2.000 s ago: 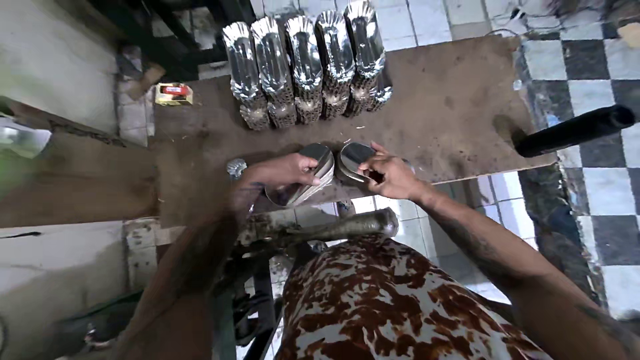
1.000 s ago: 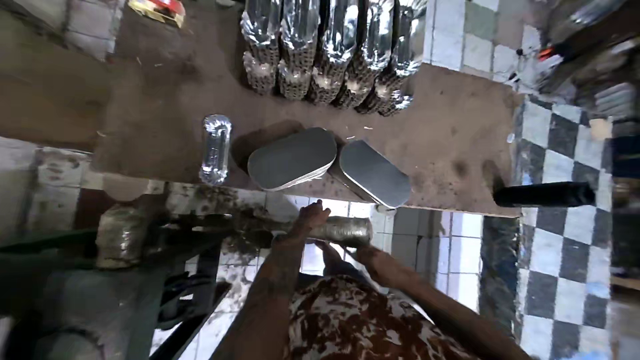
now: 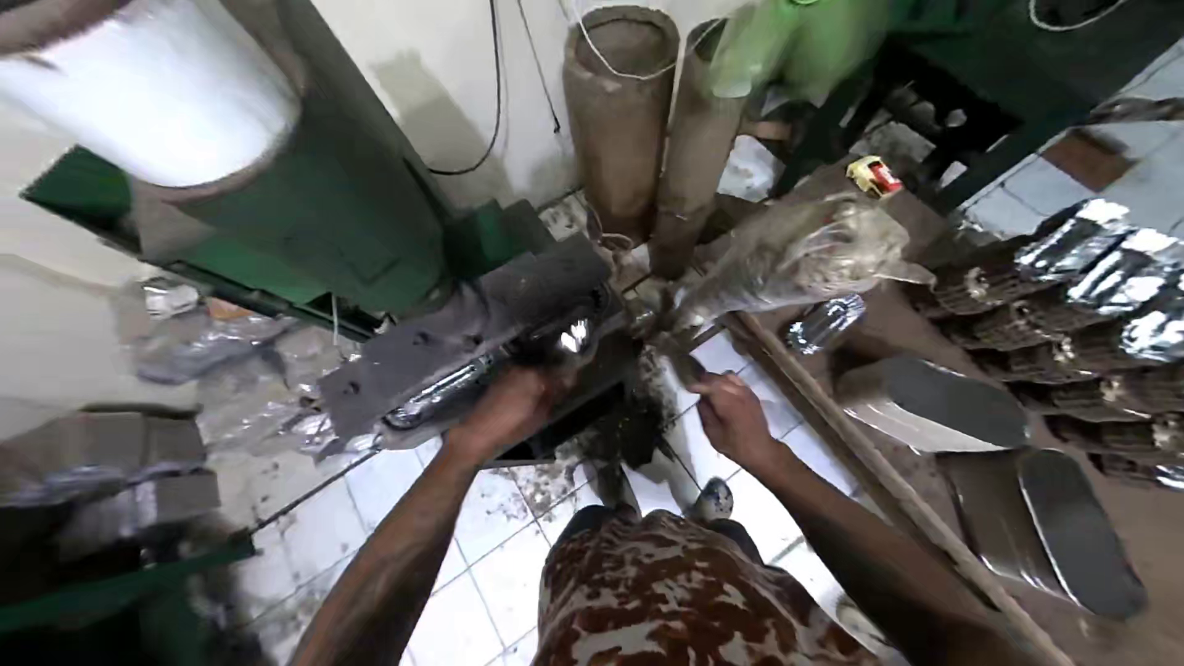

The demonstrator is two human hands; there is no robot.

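My left hand is at the front edge of a grey metal machine bed, beside a shiny foil piece in its slot; blur hides whether the fingers grip anything. My right hand is closed around the end of a dark handle or lever, whose exact kind is unclear. A plastic-wrapped roll lies above and right of that hand. On the brown bench to the right are two stacks of oblong lids, one upper and one lower, and a single foil tray.
Nested foil trays stand in rows at the far right. A green machine with a white cylinder rises at upper left. Two brown tubes lean against the wall. The bench edge runs beside my right forearm.
The view has swung left to the machine. Both hands were on the oblong stacks two seconds ago; they have left them, and my left hand is now at the machine bed.
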